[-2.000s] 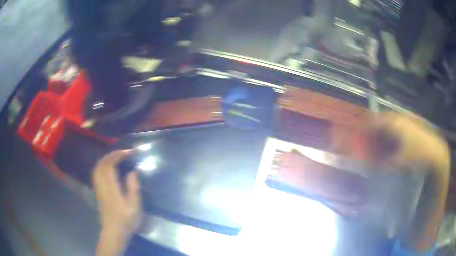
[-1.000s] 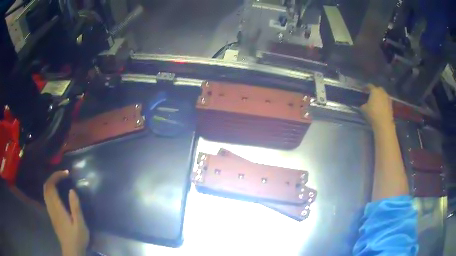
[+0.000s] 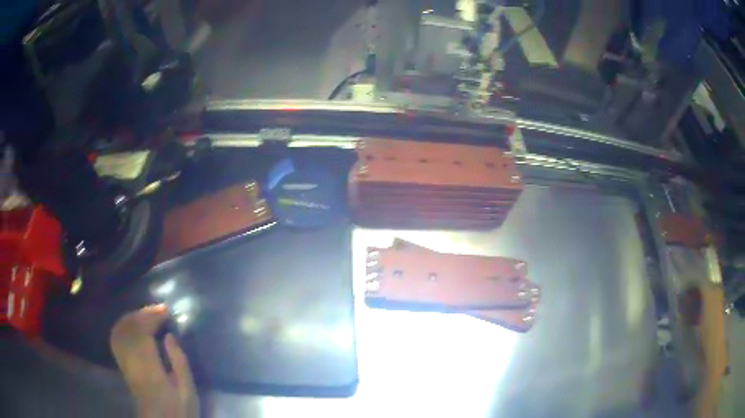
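My left hand (image 3: 155, 355) is at the left edge of the black work pad (image 3: 269, 306), fingers curled and apart, with nothing visible in it. My right hand (image 3: 704, 326) is blurred at the far right, beside a reddish-brown carrier plate (image 3: 683, 229); its fingers and any hold are unclear. Two loosely overlapped carrier plates (image 3: 449, 280) lie on the bright benchtop right of the pad. A plate stack (image 3: 437, 192) stands behind them by the rail. Another carrier plate (image 3: 214, 219) lies behind the pad, partly hidden by the microscope (image 3: 140, 237).
A blue round dish (image 3: 309, 200) with a thin tool on it sits between the single plate and the stack. A red parts bin (image 3: 24, 265) is at the left edge. The conveyor rail (image 3: 580, 143) runs behind, with a metal side panel at right.
My right hand has moved from the rear rail down to the far right side. My left hand stays by the pad's left edge, its fingers closer together. The view has shifted slightly.
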